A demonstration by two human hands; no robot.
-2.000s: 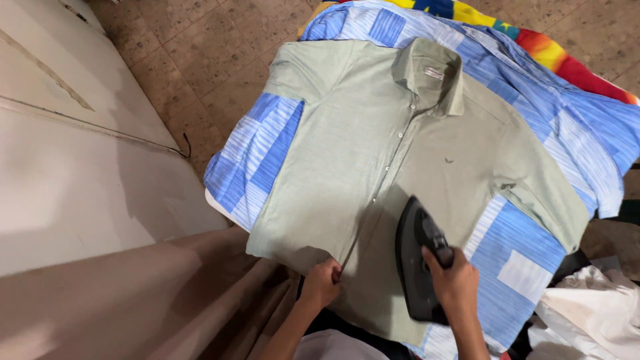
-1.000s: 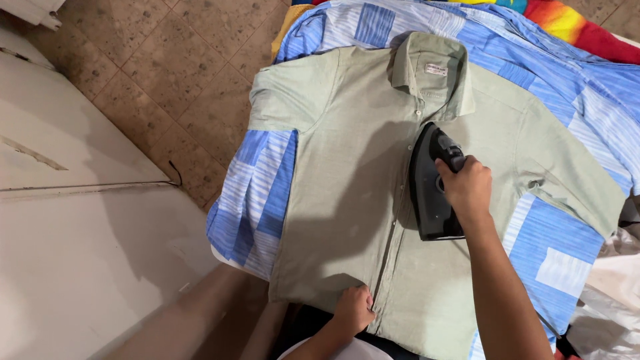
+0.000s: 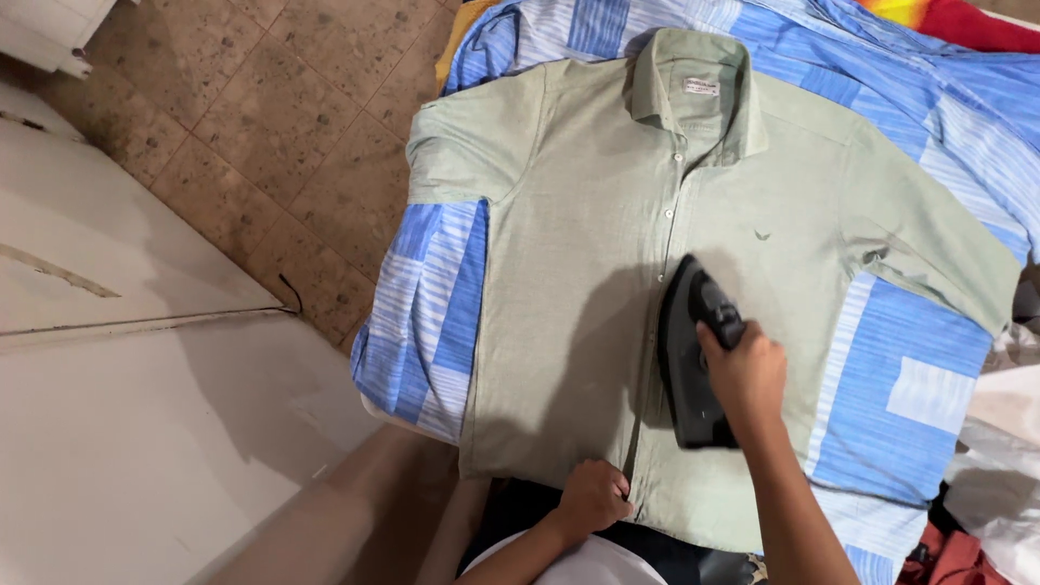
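A light green button-up shirt (image 3: 569, 268) lies front up and spread out, its collar at the top. My right hand (image 3: 749, 374) is closed around the handle of a black clothes iron (image 3: 691, 382). The iron rests on the shirt beside the button placket, its tip toward the collar. My left hand (image 3: 595, 497) grips the shirt's bottom hem at the placket. Under the shirt is a blue and white patterned cloth (image 3: 902, 406). The iron's soleplate is hidden from view.
A white panel-like surface (image 3: 146, 422) stands at the left, beside the brown tiled floor (image 3: 268, 122). A red and yellow cloth (image 3: 959, 24) lies at the top right. White plastic-like material (image 3: 999, 479) and a dark red cloth (image 3: 951, 561) are at the lower right.
The iron, in my right hand, first went up along the placket toward the collar, then came back down toward the hem. My left hand has stayed at the hem.
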